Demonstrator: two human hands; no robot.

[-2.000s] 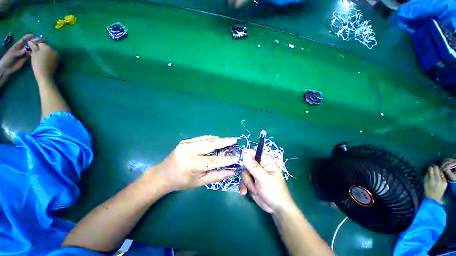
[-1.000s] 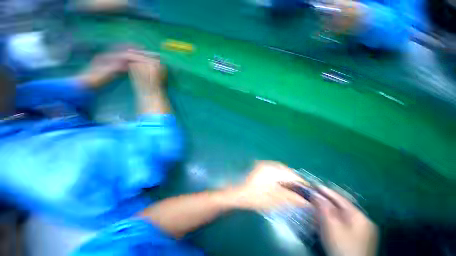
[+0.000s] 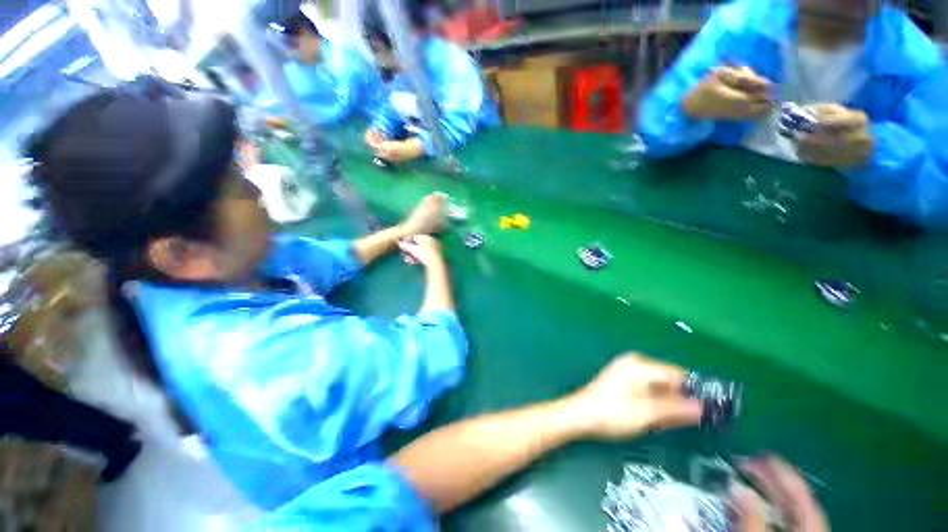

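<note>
My left hand [image 3: 642,399] holds a dark unit with white detail [image 3: 717,402] by its left edge, above the near dark green worktop. My right hand [image 3: 782,501] is blurred and low in the frame, beside a tangled heap of white strands [image 3: 657,503]; whether it holds anything is not clear. Single dark units lie on the brighter green strip, one toward the right [image 3: 836,292] and one near the middle [image 3: 594,256].
A person in a blue smock [image 3: 301,364] works close at my left. Another person [image 3: 904,114] sits across, holding a unit, with white strands [image 3: 769,197] before them. Yellow parts [image 3: 515,221] lie on the strip. A red crate [image 3: 598,99] stands behind.
The view has swung left and up, showing more people. My left hand has moved away from the white heap, toward the strip, with the unit. My hands are now apart.
</note>
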